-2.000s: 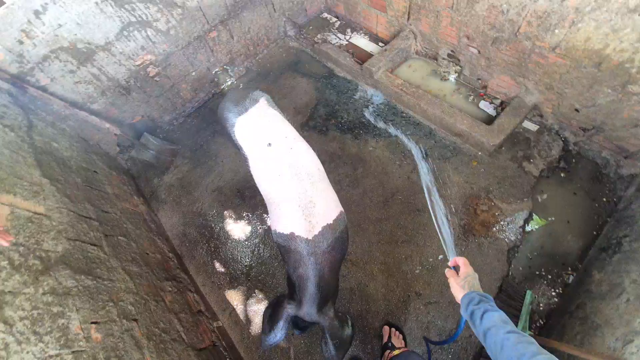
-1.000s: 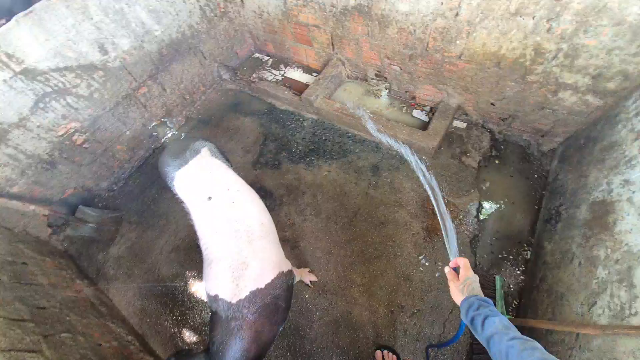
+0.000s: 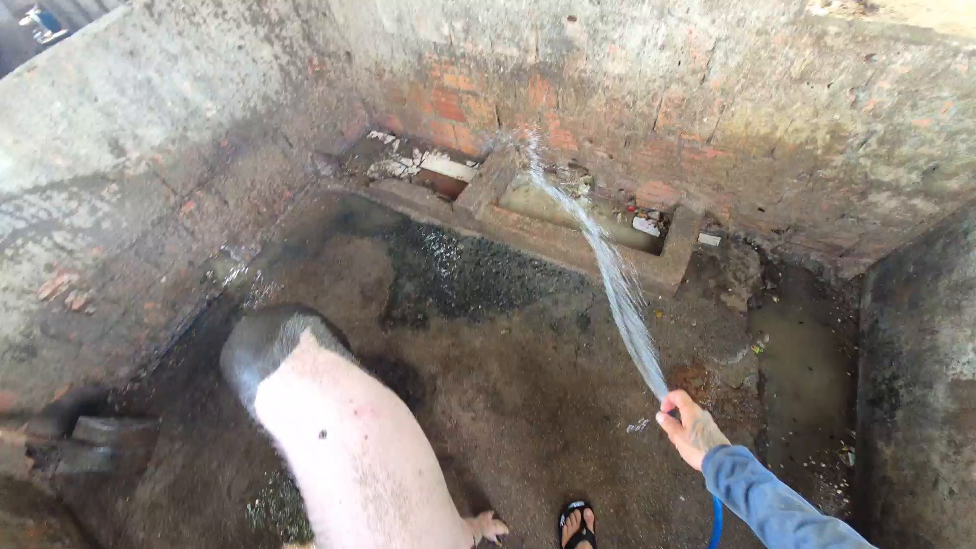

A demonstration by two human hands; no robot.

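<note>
My right hand (image 3: 692, 431), in a blue sleeve, grips the end of a blue hose (image 3: 715, 520). A stream of water (image 3: 610, 267) leaves the hose and strikes the foot of the brick wall behind a concrete trough (image 3: 576, 212). A pig (image 3: 358, 442), pale in the middle with a dark grey end, stands at the lower left on the wet floor; its lower part is cut off by the frame. One pale trotter shows beside my foot. My left hand is not in view.
Worn brick and plaster walls (image 3: 762, 114) enclose the pen. A gutter of murky water (image 3: 804, 358) runs along the right wall. Grey blocks (image 3: 114, 442) lie at the left. My foot in a black flip-flop (image 3: 577, 526) is on the floor at the bottom.
The water stream now reaches the back wall; before, it landed in front of the trough, then in it. The pig's hind end has gone out of view below. The view has tilted up.
</note>
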